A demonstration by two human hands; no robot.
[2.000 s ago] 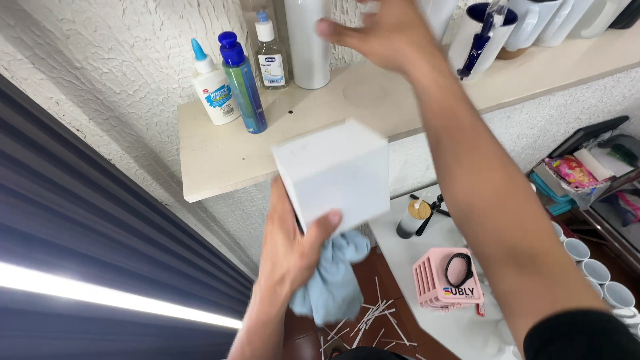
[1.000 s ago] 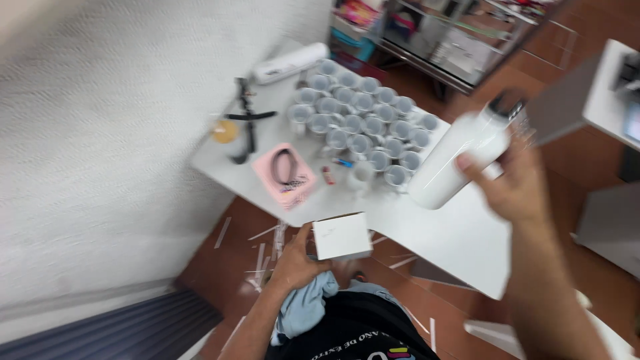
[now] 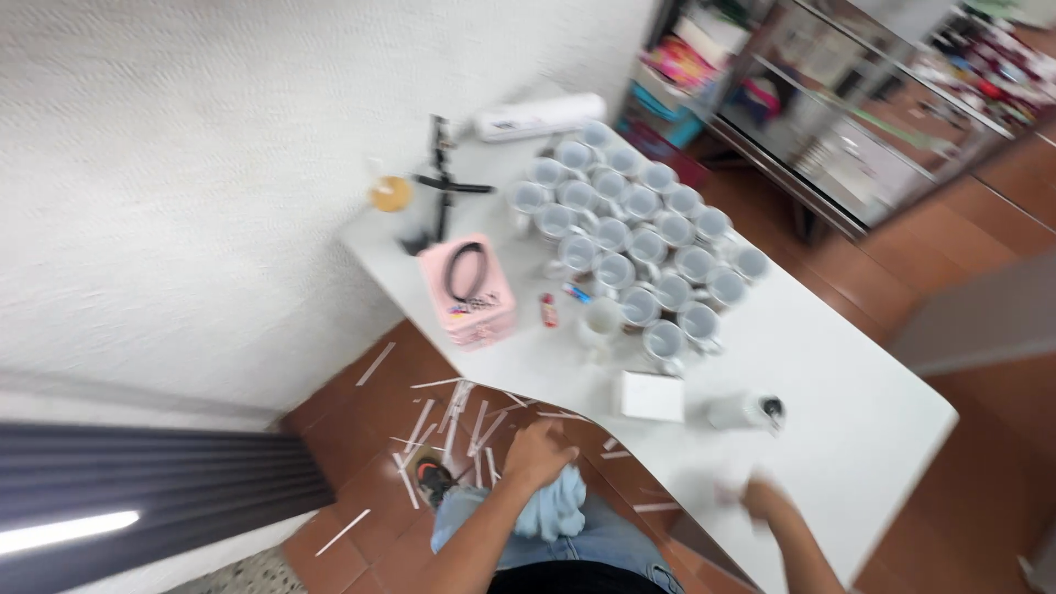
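Note:
A white box [image 3: 652, 396] stands near the table's front edge, with a white bottle with a dark top [image 3: 742, 412] to its right. My left hand [image 3: 540, 452] is over the floor in front of the table, its fingers curled, touching neither; a light blue cloth [image 3: 554, 507] hangs just below it, and what holds the cloth is hidden. My right hand [image 3: 761, 497], blurred, is over the table below the bottle, and I cannot tell if it holds anything. Many white mugs [image 3: 610, 235] stand in rows behind the box.
On the white table [image 3: 833, 396] are a pink basket [image 3: 469, 289] with a black ring, a black stand [image 3: 445, 186], a white roll [image 3: 540, 117], a red item [image 3: 549, 311] and a blue one [image 3: 577, 292]. Paper strips [image 3: 450, 421] litter the tiled floor. A glass display case [image 3: 850, 115] stands behind.
The white box has left my left hand and the white bottle has left my right hand; both now stand on the table. The view has swung from the shelf to the table.

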